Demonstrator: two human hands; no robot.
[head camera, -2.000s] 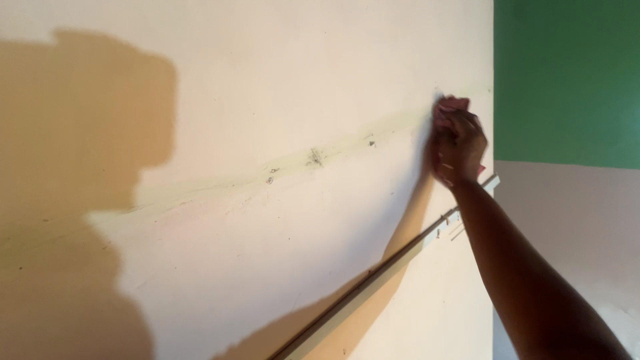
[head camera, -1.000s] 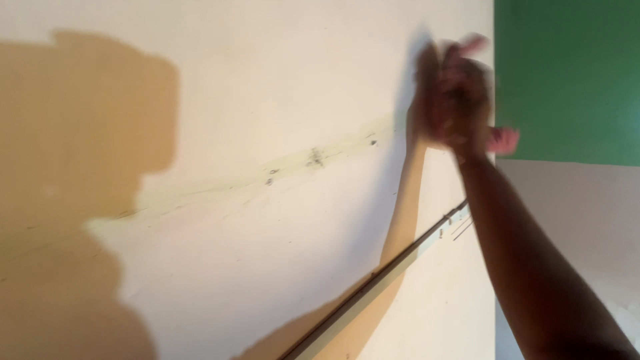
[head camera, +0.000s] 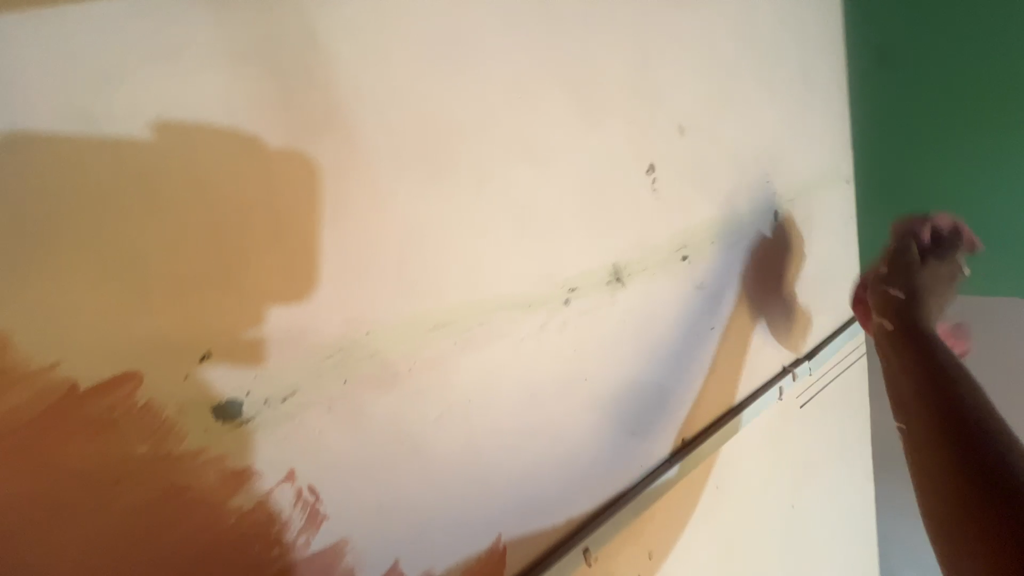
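Observation:
At the right of the head view my right hand (head camera: 916, 276) is closed around a crumpled pinkish-red cloth (head camera: 952, 336), whose ends stick out on both sides of the fist. The hand is blurred and appears off the cream wall (head camera: 496, 200), over its right edge. A pale greenish streak (head camera: 480, 308) with several dark marks runs slantwise across the wall, left of the hand. My left hand is out of the picture.
A thin dark strip or conduit (head camera: 680, 456) slants along the wall below the streak. Orange-red paint (head camera: 120, 480) covers the lower left. Past the wall's right edge stands a green and pale grey wall (head camera: 944, 104). Shadows fall on the cream wall.
My right hand has moved off the cream wall, where it was with the cloth two seconds ago. The view has shifted left, bringing the orange-red paint into sight.

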